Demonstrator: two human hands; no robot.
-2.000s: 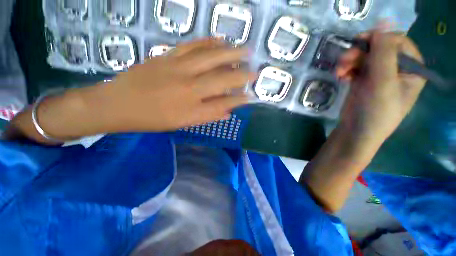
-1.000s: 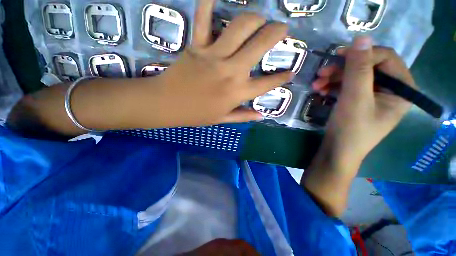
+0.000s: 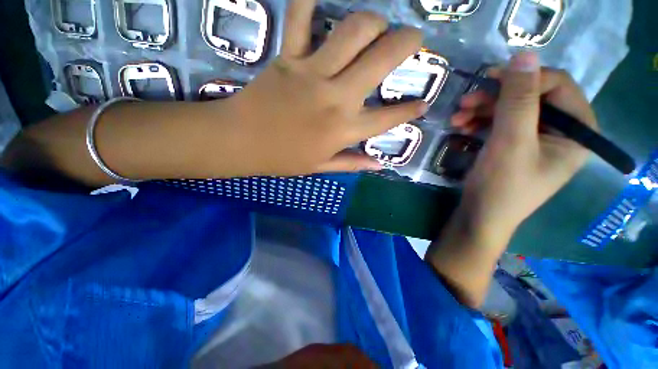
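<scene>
A clear blister tray (image 3: 195, 55) holds rows of silver rounded-square frames. My left hand (image 3: 332, 94) lies spread over the tray, its fingers around one frame (image 3: 415, 78); whether it grips the frame is unclear. My right hand (image 3: 527, 130) holds black tweezers (image 3: 588, 137), their tip at the upper right corner of that frame. Any piece at the tip is too small to tell. A blue liner sheet (image 3: 288, 193) with rows of pale marks lies below the tray, partly under my left forearm.
The bench has a dark green mat (image 3: 397, 205). Another blue sheet with pale marks (image 3: 613, 222) lies at the right. Blue cloth (image 3: 591, 295) shows at the lower right, beside red and white items on the floor. A silver bangle is on my left wrist.
From two seconds ago, my left fingers have spread and moved up around the frame, and the tweezers' tip has come to its corner. In the last second the hands have barely moved.
</scene>
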